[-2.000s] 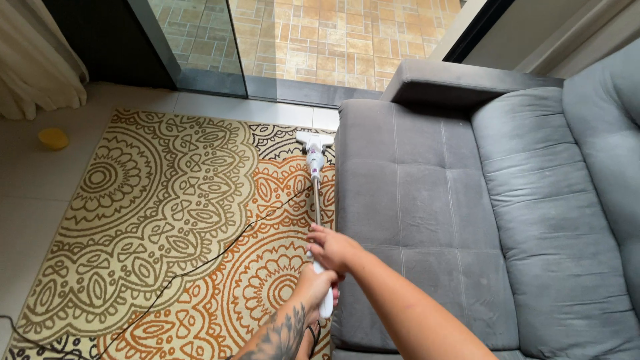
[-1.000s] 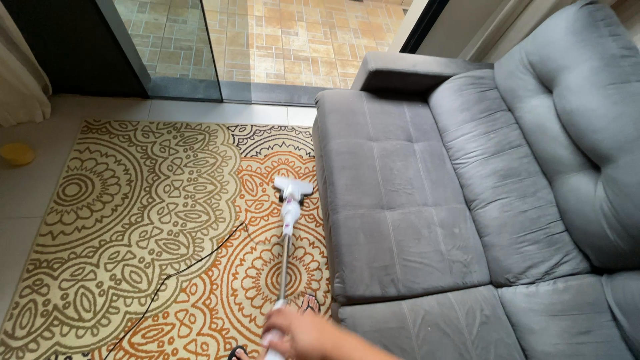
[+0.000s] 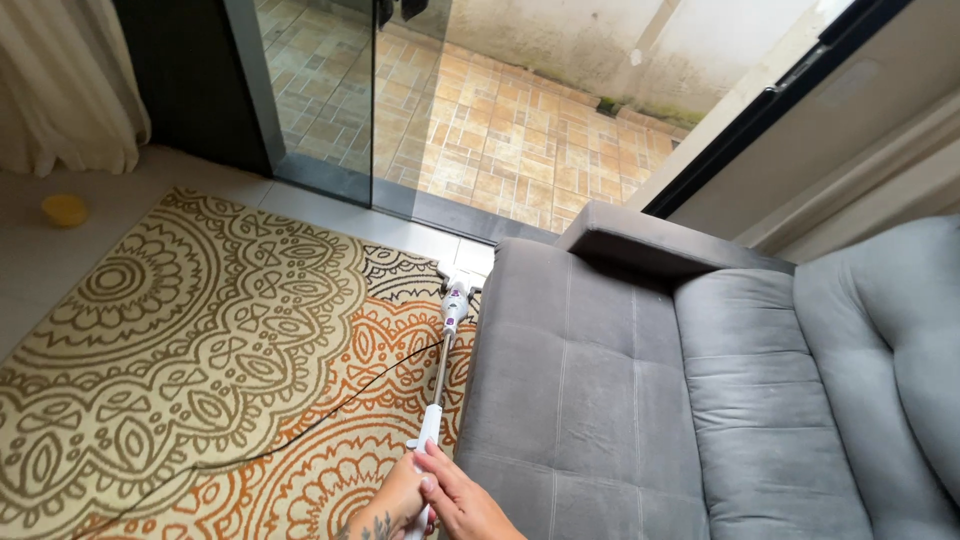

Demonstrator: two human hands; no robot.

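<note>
A white stick vacuum cleaner (image 3: pixel 454 304) with a metal tube stands tilted along the sofa's left side. Its floor head lies at the far edge of the patterned rug (image 3: pixel 262 360), close to the sofa corner. My left hand (image 3: pixel 397 487), below a tattooed forearm, is wrapped around the white handle. My right hand (image 3: pixel 461 487) rests against the handle and my left hand with its fingers fairly straight; how firmly it grips is hidden. From the cleaner's body a thin black cord (image 3: pixel 322 420) runs across the rug to the lower left.
The grey sofa (image 3: pixel 585 390) fills the right side. Beyond the rug are pale floor tiles and a glass sliding door (image 3: pixel 330 97), with a tiled patio (image 3: pixel 517 127) outside. At the left are a yellow bowl-like object (image 3: pixel 64 211) and a cream curtain (image 3: pixel 67 82).
Since one second ago the vacuum head has moved away from me, from mid-rug to the rug's far edge. Both hands are now in view at the handle; the view has turned somewhat.
</note>
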